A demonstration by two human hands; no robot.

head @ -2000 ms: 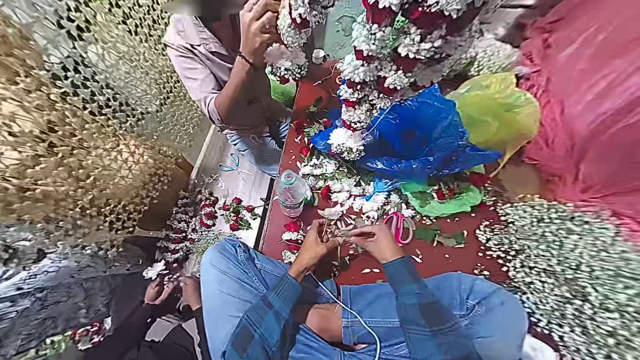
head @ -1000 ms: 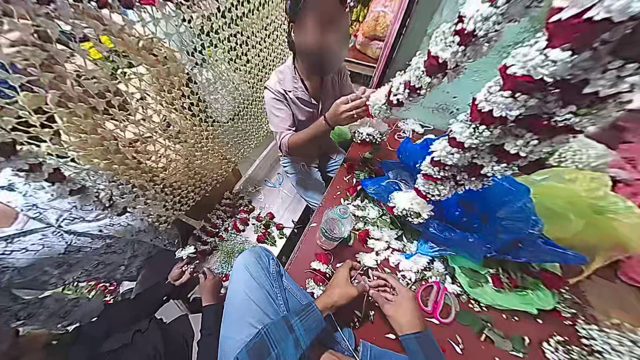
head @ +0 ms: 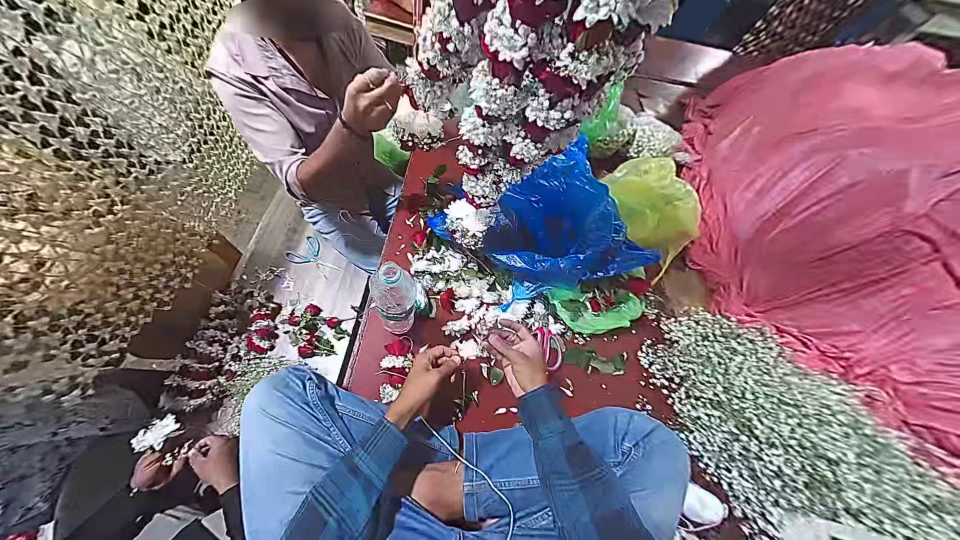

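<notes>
My left hand (head: 426,381) has its fingers pinched together over the red tabletop; a white string (head: 480,471) trails from beneath it across my lap. Facing it, my right hand (head: 517,355) holds its thumb and fingers near a white flower (head: 469,349); what lies between them is too small to tell. Pink-handled scissors (head: 551,349) lie just right of my right hand. A short run of red roses and white blooms (head: 395,363) lies left of my left hand. Loose white flowers (head: 450,285) are heaped beyond both hands.
A clear plastic bottle (head: 395,298) stands near the table's left edge. Blue (head: 559,217) and green (head: 600,311) plastic bags lie beyond. Rose-and-white garlands (head: 517,82) hang overhead. White filler flowers (head: 765,420) spread right. One person (head: 300,97) sits opposite; another's hands (head: 184,461) are lower left.
My right hand has opened out and turned palm up; before, both hands were close together. The view has swung right and down since one second ago.
</notes>
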